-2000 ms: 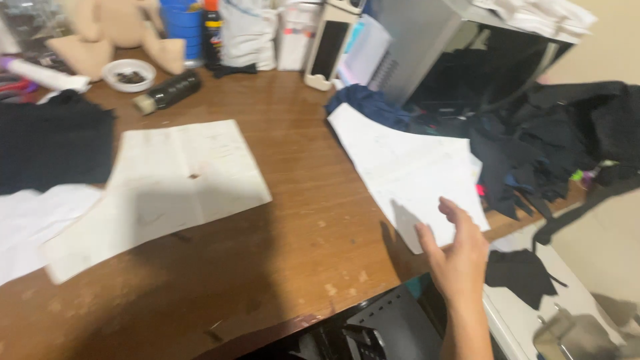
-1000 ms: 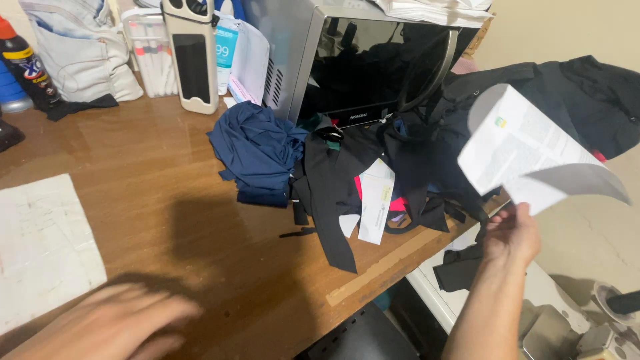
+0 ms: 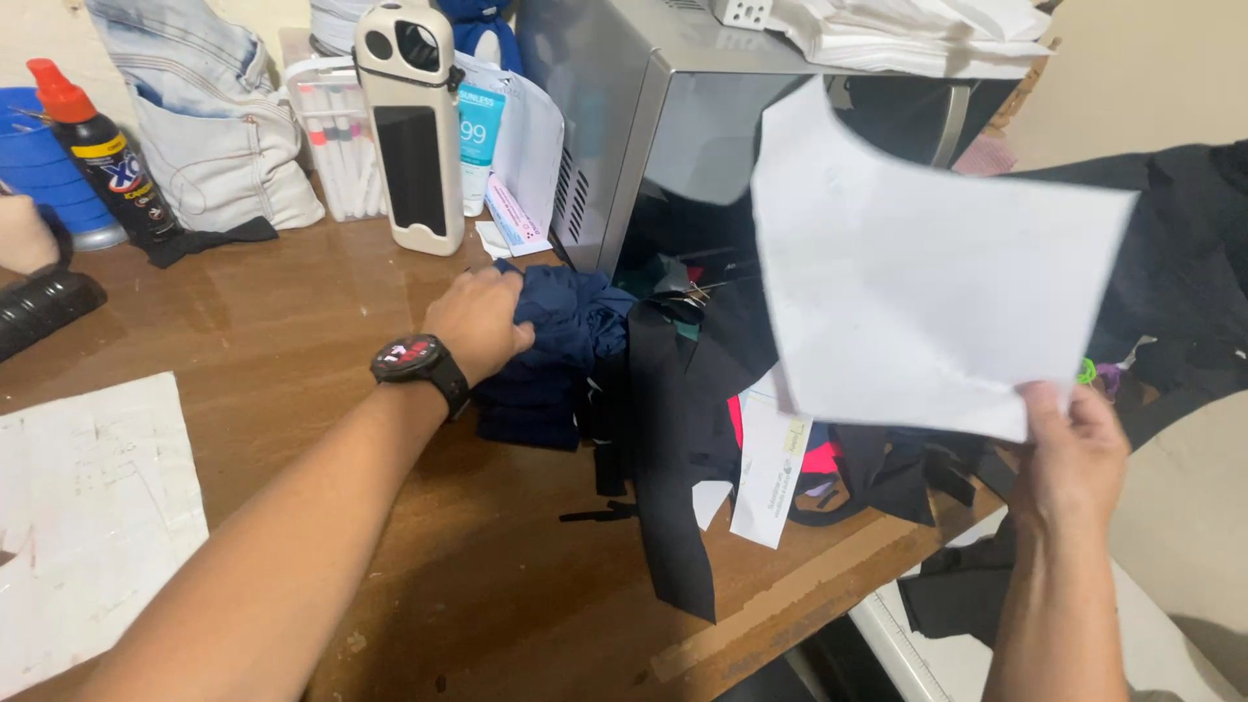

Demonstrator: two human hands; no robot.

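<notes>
My right hand [image 3: 1072,448] pinches the lower right corner of a curved-edged white paper piece [image 3: 916,292], held up in front of the microwave oven. My left hand [image 3: 483,322], with a black smartwatch [image 3: 414,361] on its wrist, rests on a bundle of navy blue cloth [image 3: 575,322]; its fingertips are partly hidden, so a grasp cannot be told. Black fabric scraps [image 3: 673,468] lie right of the bundle, with a narrow printed paper [image 3: 770,478] among them. At the left edge, a marked pattern paper [image 3: 97,517] lies flat on the wooden table.
The microwave oven [image 3: 634,127] stands behind the cloth, with folded white material [image 3: 907,39] on top. Along the back are a beige-cased device [image 3: 414,146], a marker box [image 3: 336,146], folded jeans [image 3: 214,127] and a black spray bottle [image 3: 107,156]. The table edge [image 3: 799,595] runs diagonally at lower right.
My left hand has moved from the lower left of the table to the navy cloth. My right hand took up the white paper, which lay over the cloth two seconds ago. The view has shifted right.
</notes>
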